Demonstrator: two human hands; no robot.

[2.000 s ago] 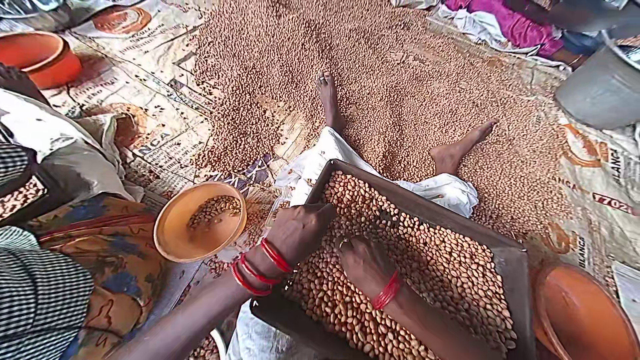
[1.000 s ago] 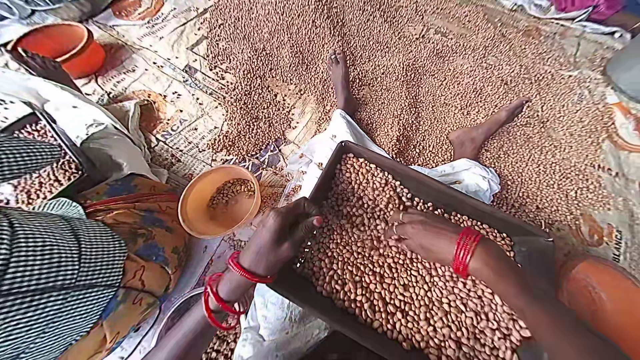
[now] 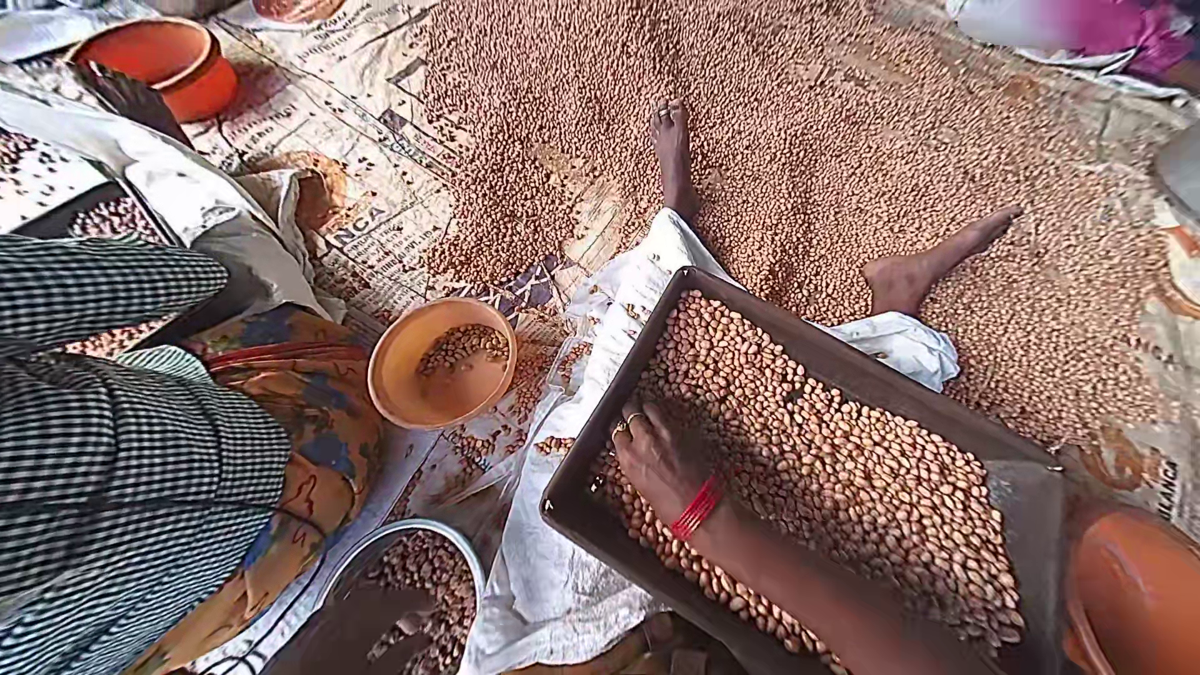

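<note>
A dark rectangular tray [image 3: 947, 412] holds many brown kernels [image 3: 834, 469] that look like peanuts. My right hand [image 3: 661, 459], with rings and red bangles, rests among them at the tray's left end, fingers bent down; whether they hold any is hidden. At the lower left, my left hand [image 3: 375, 619] is low in a metal-rimmed bowl [image 3: 459, 534] of kernels. It is dark and blurred, with fingers apart and nothing visible held. An orange plastic bowl [image 3: 441, 408] with a small heap of kernels stands left of the tray.
Kernels [image 3: 797, 112] lie spread over printed sacking [image 3: 375, 234] around two bare feet. White cloth [image 3: 562, 525] lies under the tray. A person in a checked garment [image 3: 122, 441] sits at left beside another tray. Orange tubs stand at upper left [image 3: 155, 56] and lower right [image 3: 1134, 591].
My left hand has moved from the tray's left edge down to the metal-rimmed bowl. My right hand has moved left through the kernels, from mid-tray to the left end.
</note>
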